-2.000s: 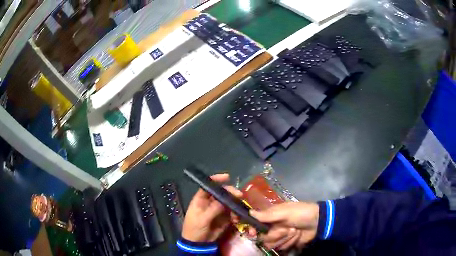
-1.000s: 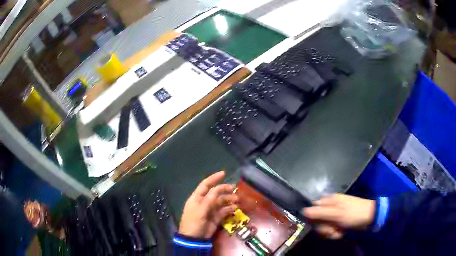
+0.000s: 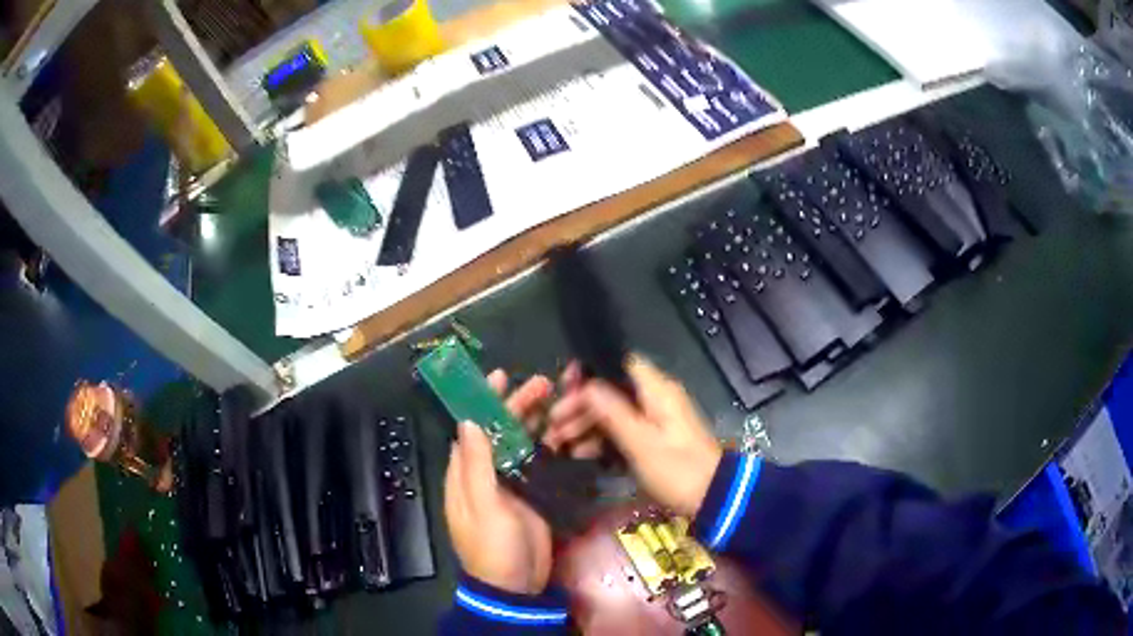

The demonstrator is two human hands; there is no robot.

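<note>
My left hand (image 3: pixel 491 516) holds a green circuit board (image 3: pixel 470 395) by its lower end, tilted up to the left. My right hand (image 3: pixel 652 429) holds a blurred black housing piece (image 3: pixel 590 311) that points up and away. Another dark piece (image 3: pixel 574 492) shows under the hands; whether it is held is unclear. Below the hands lies the red-brown board (image 3: pixel 603 574) with a yellow contact block (image 3: pixel 665 553). Small green battery-like pieces (image 3: pixel 465 336) lie on the mat just beyond the circuit board.
Black remotes (image 3: pixel 317 497) stand packed side by side at left, beside a copper-coloured coil (image 3: pixel 102 420). An overlapping fan of remotes (image 3: pixel 857 242) lies at right. A printed sheet (image 3: pixel 373 292) bears two black bars (image 3: pixel 465 177) and a green piece (image 3: pixel 349 205). Plastic bag (image 3: pixel 1087 124) far right.
The black unit was whole in both hands, then in my right hand over the red-brown board. Now a green circuit board shows in my left hand and a black piece in my right. The view has shifted.
</note>
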